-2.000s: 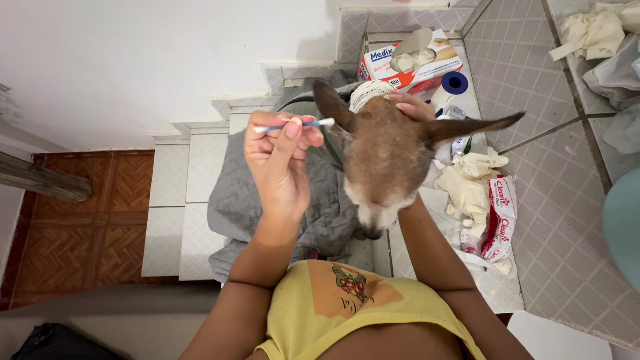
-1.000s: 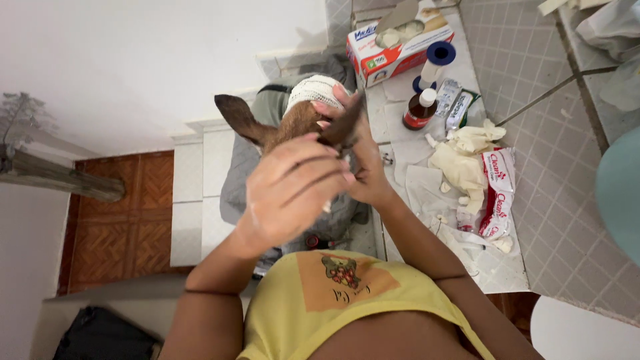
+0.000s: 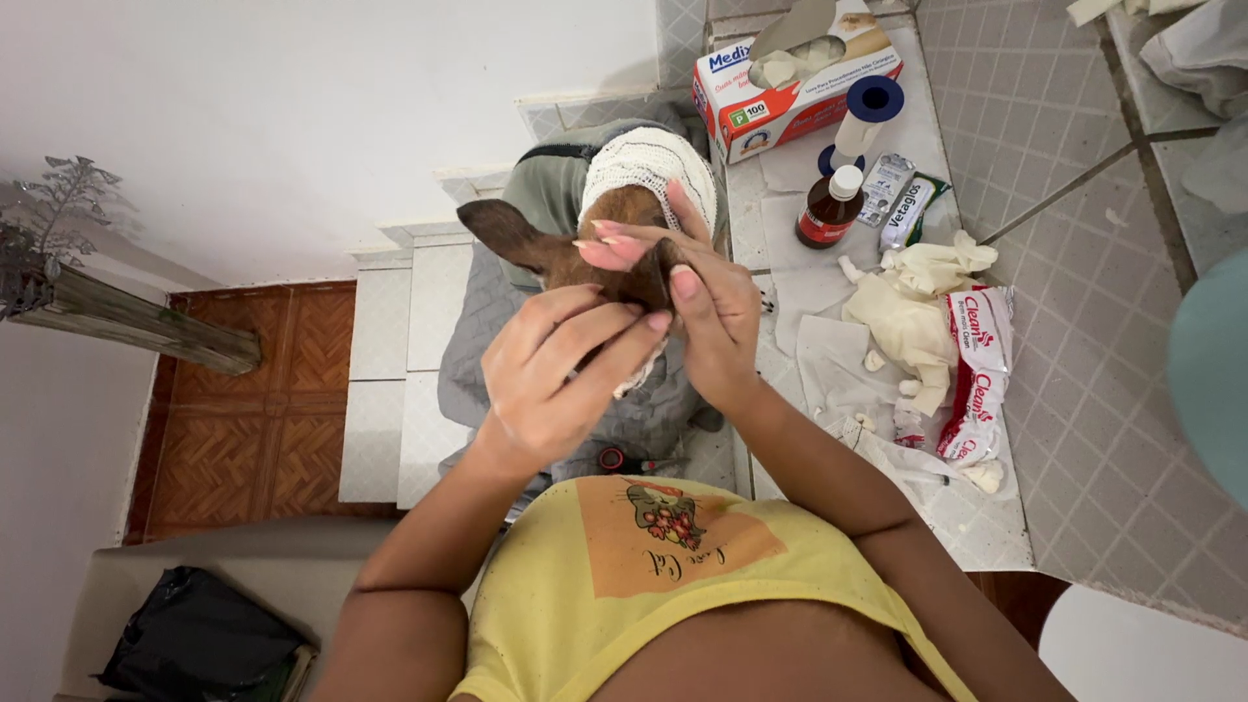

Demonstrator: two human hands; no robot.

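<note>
A brown dog with large ears sits in front of me on a grey quilted cloth, a white knitted band around its neck. My right hand on the picture's right side pinches one ear between thumb and fingers. Against the same ear and the side of the head lies my other hand, fingers bent; whether the cotton swab is still in it is hidden. The dog's other ear stands out to the left, untouched. Scissors with red and black handles lie on the cloth near my shirt.
On the tiled ledge at right are a glove box, a brown bottle, an empty tape spool, a tube, used latex gloves and a red-white packet. A wooden post stands left; a black bag lies lower left.
The hand that held up a blue cotton swab two seconds ago has moved onto the dog's ear. The other hand has gone from the dog's head and chin to gripping that ear.
</note>
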